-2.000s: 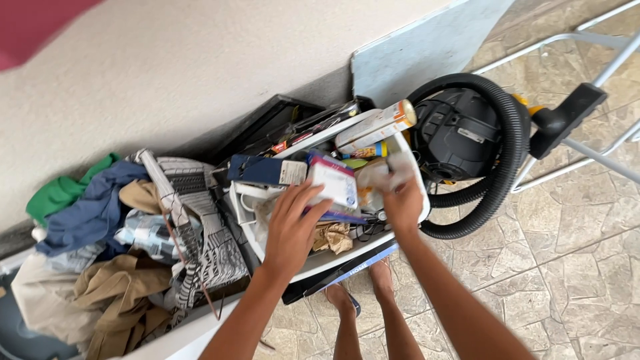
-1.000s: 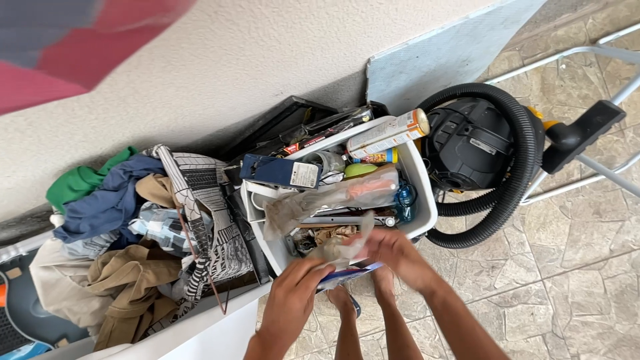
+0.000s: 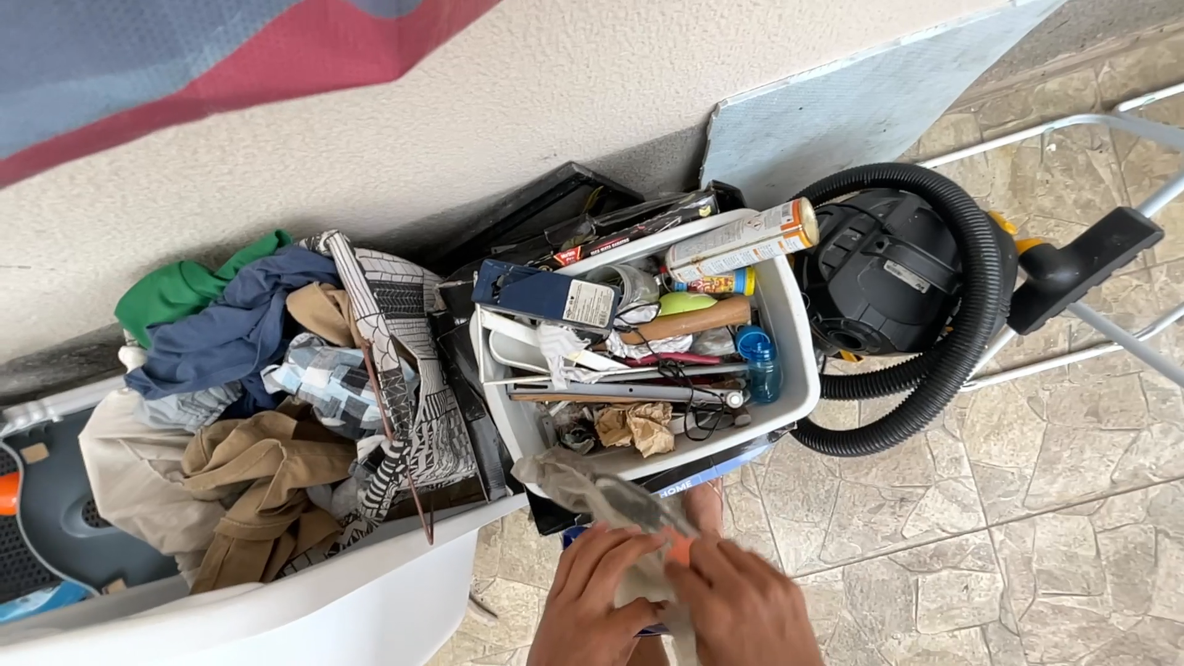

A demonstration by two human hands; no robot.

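My left hand and my right hand hold a crumpled translucent plastic bag between them, below the near edge of a white plastic bin. Something orange shows in the bag by my right fingers; what it is I cannot tell. In the bin lie a blue plastic bottle, crumpled brown paper, a metal rod, cables and a brown cylindrical piece. A dark blue box and a spray can rest across its far side. A blue item is mostly hidden under my hands.
To the left, a patterned fabric basket and piled clothes sit over a white tub. At right stand a black vacuum cleaner with its coiled hose and a white metal frame. A grey panel leans on the wall.
My hands have moved from over the bin to below its near edge. The translucent bag, lying across the bin one second ago, is now in my hands. The white and purple packet no longer shows.
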